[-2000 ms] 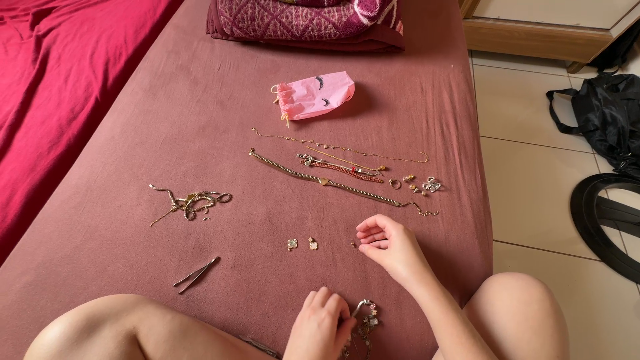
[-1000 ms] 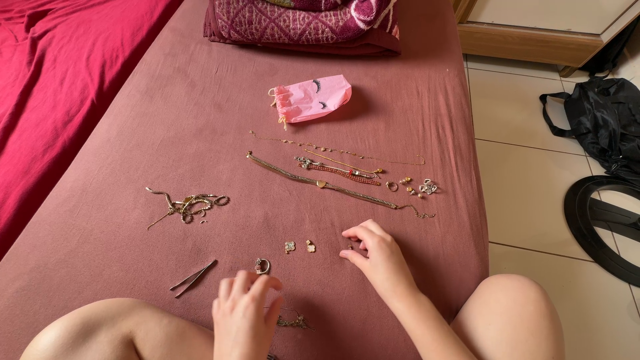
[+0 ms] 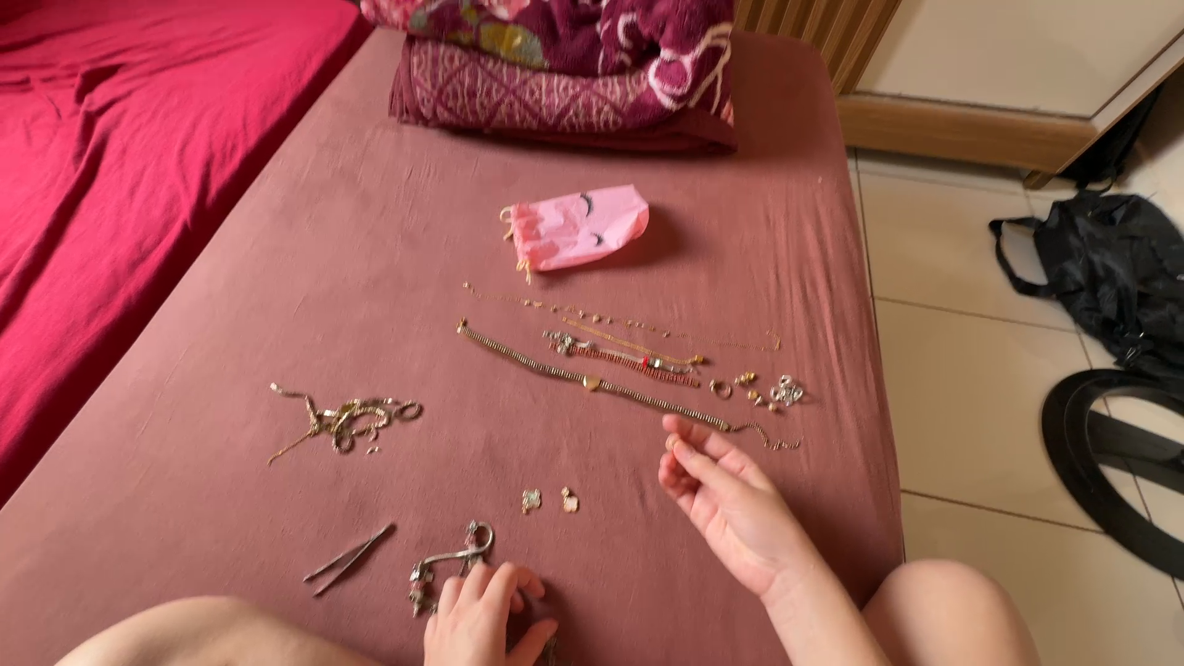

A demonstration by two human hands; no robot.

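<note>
My right hand (image 3: 726, 504) is raised over the bed, thumb and fingertips pinched on a small gold-coloured piece (image 3: 672, 445). My left hand (image 3: 486, 615) lies low on the sheet against a silver charm bracelet (image 3: 421, 578); whether it grips anything is hidden. Tweezers (image 3: 348, 558) rest left of that bracelet. Two small clover-shaped pieces (image 3: 531, 500) (image 3: 570, 501) sit between the hands. Beyond them a flat gold-toned chain with a heart (image 3: 591, 381) stretches diagonally, near a red beaded bracelet (image 3: 634, 361), a ring (image 3: 721, 388) and a silver trinket cluster (image 3: 787, 390). Tangled chains (image 3: 351, 421) lie to the left.
A pink drawstring pouch (image 3: 583, 227) lies farther up the brown-pink sheet, with a folded patterned blanket (image 3: 573, 79) behind. A red-covered surface (image 3: 139, 139) adjoins on the left. On the tiled floor at right are a black bag (image 3: 1110, 268) and a black ring-shaped object (image 3: 1073, 462).
My right hand has lifted from the sheet with a small piece between its fingers. The silver bracelet now lies stretched out beside my left hand.
</note>
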